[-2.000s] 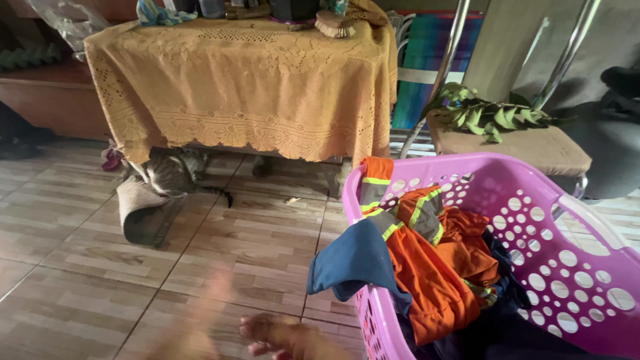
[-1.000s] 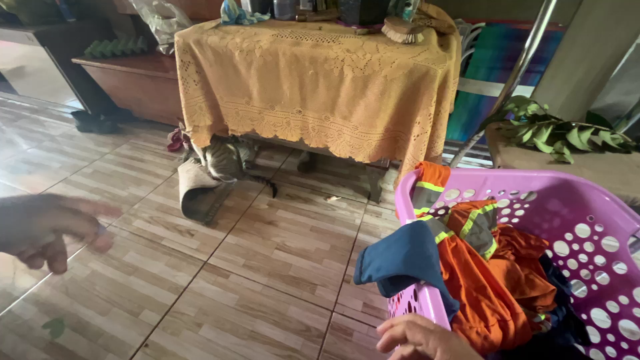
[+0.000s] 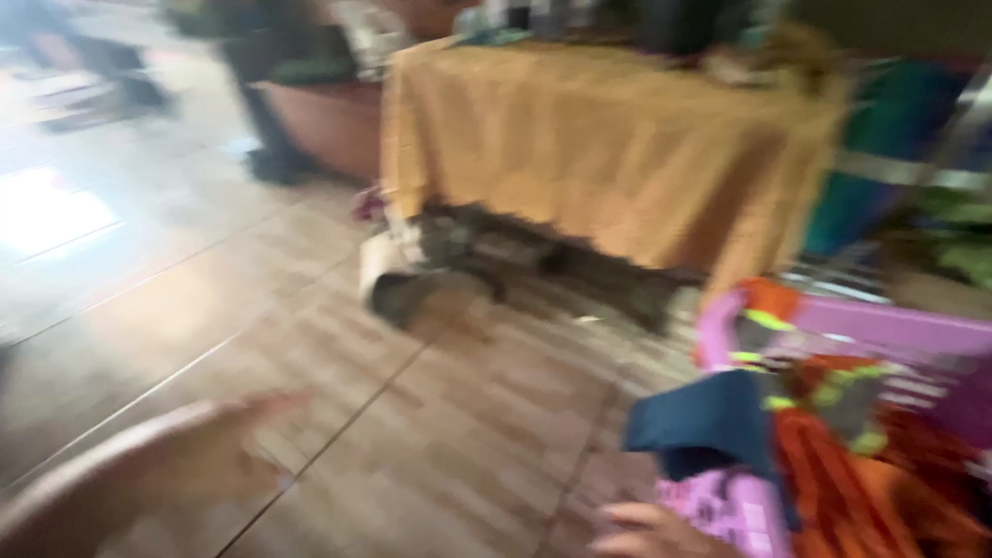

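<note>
My left hand (image 3: 201,457), blurred, reaches out over the tiled floor at the lower left, its fingers apart and nothing in it. At the bottom edge, my right hand (image 3: 659,531) is beside the side wall of the pink plastic laundry basket (image 3: 891,322); whether it touches the basket is unclear, and part of it is cut off. Orange cloth with grey and yellow-green bands (image 3: 821,465) lies in the basket, and a dark blue cloth (image 3: 697,418) hangs over its near left side.
A table with an orange-yellow tablecloth (image 3: 604,147) stands ahead, with blurred items on top. A cat (image 3: 446,240) is at its lower left, by a curled mat (image 3: 387,287). Leaves (image 3: 961,240) and a striped multicoloured cloth (image 3: 883,155) are at the right.
My left hand, at the left edge one second ago, now extends farther into view from the lower left. The view has turned left. The clothes still lie in and over the basket.
</note>
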